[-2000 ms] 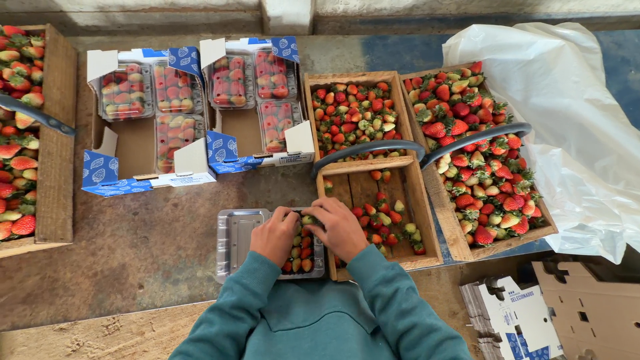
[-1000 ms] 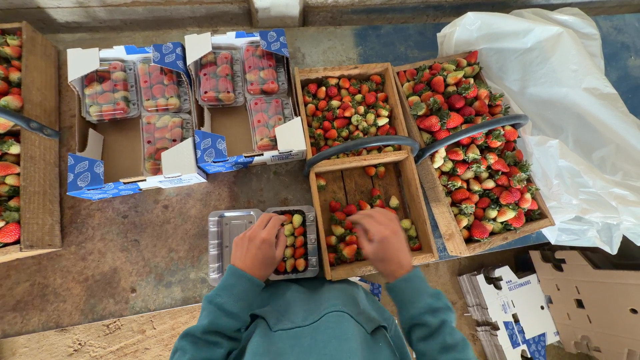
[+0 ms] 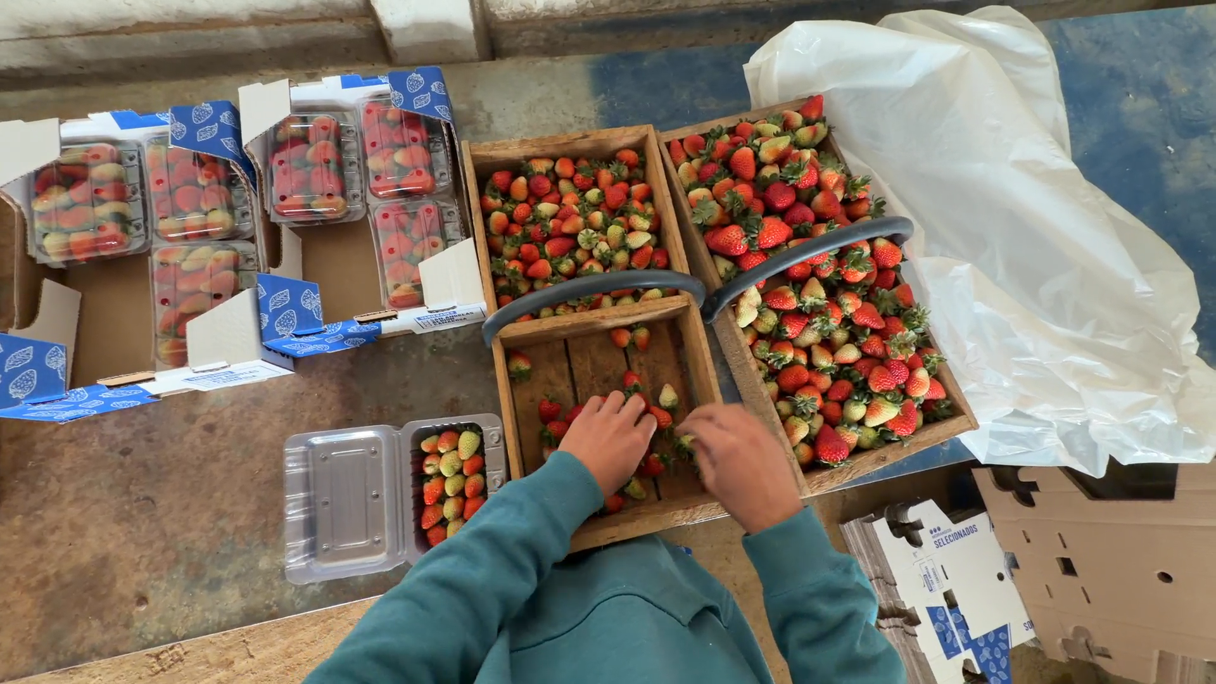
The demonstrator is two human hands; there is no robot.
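My left hand point(image 3: 610, 442) reaches into the near, sparsely filled part of a wooden crate point(image 3: 541, 380), its fingers on loose strawberries point(image 3: 655, 465). Just right of it, my right hand point(image 3: 744, 464) is over the crate's right side with its fingers curled by a pale strawberry; whether it grips that fruit is unclear. To the left, a clear plastic clamshell point(image 3: 344, 499) lies with its lid folded back, its tray holding strawberries in rows point(image 3: 453, 480). The crate's far part is full of strawberries point(image 3: 570, 223), below a dark curved handle point(image 3: 594, 285).
A fuller strawberry crate point(image 3: 879, 446) with a dark handle point(image 3: 807, 252) stands at right, beside white plastic sheeting point(image 3: 1054, 256). Two cardboard boxes point(image 3: 104, 332) point(image 3: 332, 261) at upper left hold filled clamshells. Flattened cartons point(image 3: 969, 570) and brown cardboard point(image 3: 1111, 560) lie lower right.
My left hand has moved right from the clamshell into the wooden crate. My right hand was at the clamshell two seconds ago, then over the crate, and is now at its right side.
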